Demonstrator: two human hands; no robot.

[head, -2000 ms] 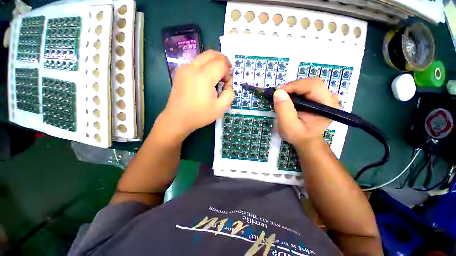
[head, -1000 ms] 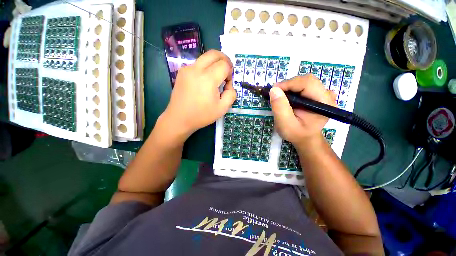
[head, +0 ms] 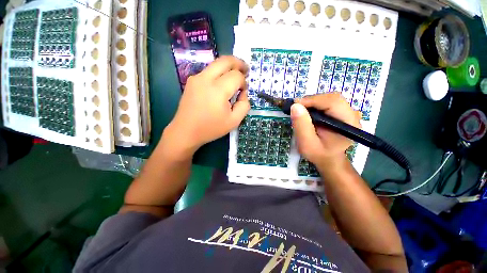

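The white tray (head: pixel 315 40) lies in front of me with green circuit board panels on it. My right hand (head: pixel 326 130) holds the black soldering iron (head: pixel 342 127), its tip at the lower left part of the upper left panel (head: pixel 280 72). My left hand (head: pixel 213 104) is pinched at that panel's left edge, next to the tip. A thin solder wire (head: pixel 115 24) crosses above the left stack towards the phone. The wire between my fingers is too small to see. The lower left panel (head: pixel 264 141) is uncovered; my right hand partly covers the lower right one.
A lit phone (head: pixel 193 45) lies beyond my left hand. A tray stack (head: pixel 104 80) stands at left, another (head: pixel 416 6) at the far side. At right are a round tin (head: pixel 424 47), green roll (head: pixel 463 72), white cap (head: pixel 436 85), black box (head: pixel 464 117) and cables.
The iron's tip and the pinching left fingers have shifted slightly down the panel. The view has shifted a little, so the trays and phone sit differently in the picture.
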